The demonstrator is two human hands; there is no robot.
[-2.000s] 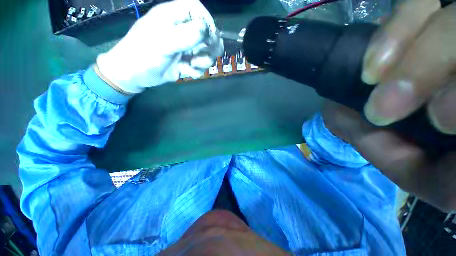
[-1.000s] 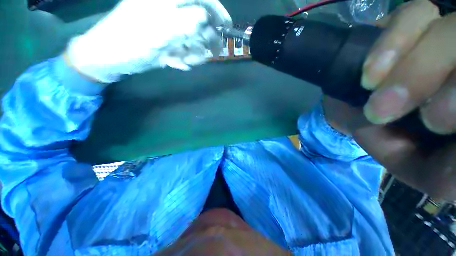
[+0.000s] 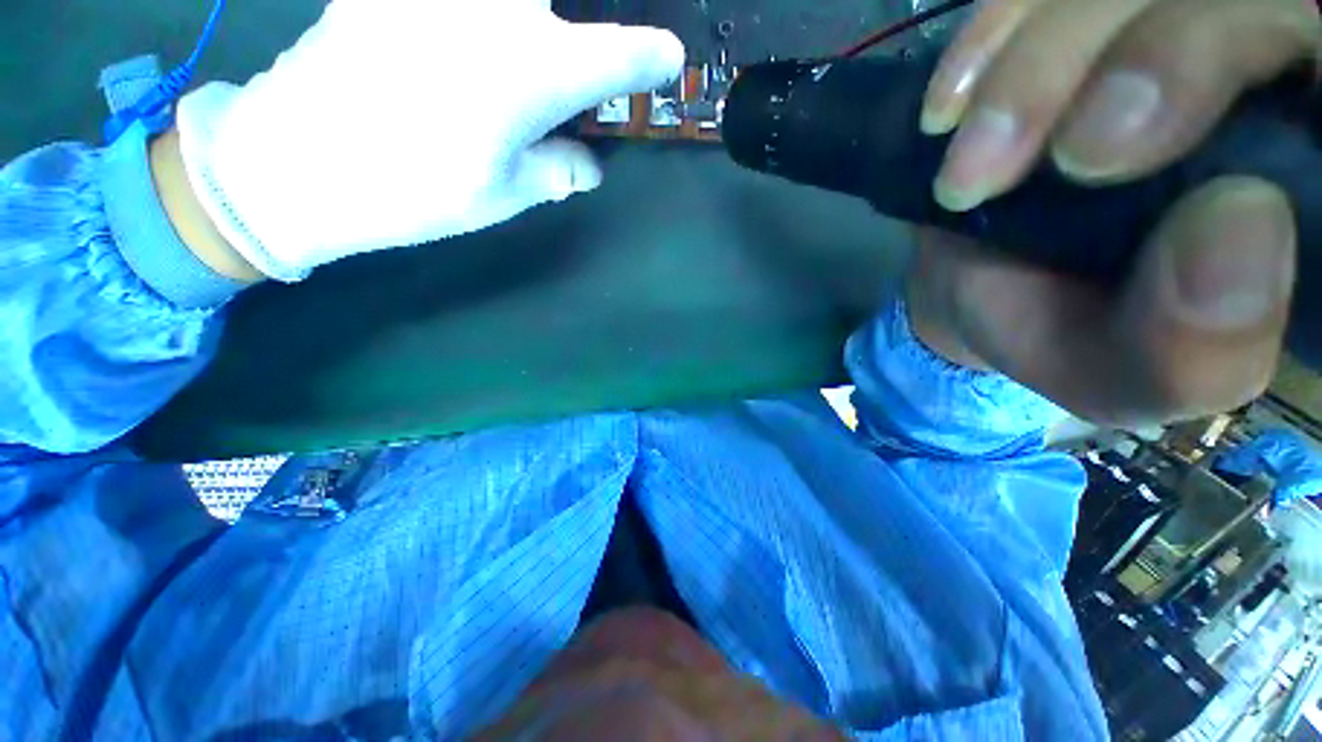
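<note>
The assembly fixture (image 3: 638,128) lies at the top middle, its orange-brown front edge showing, with small silver metal plates (image 3: 666,110) in its slots. My left hand (image 3: 399,138), in a white knitted glove, is at the fixture's left part, index finger stretched over it and thumb apart; nothing shows in it. My bare right hand (image 3: 1087,189) is closed around the black electric screwdriver (image 3: 826,131), whose nose points left at the fixture's slots. The bit's tip cannot be made out. The fixture's right part is hidden behind the screwdriver.
The dark green bench mat (image 3: 551,312) lies between the fixture and my blue smock (image 3: 522,536). A blue wrist strap (image 3: 134,94) with a thin cord is at my left wrist. A red wire (image 3: 902,28) runs behind the screwdriver. Black crates (image 3: 1145,652) stand at lower right.
The gloved fingers were bunched near the screwdriver's nose; now the index finger is extended and the thumb is apart. The black bin at upper left has left the view. The right hand still holds the screwdriver.
</note>
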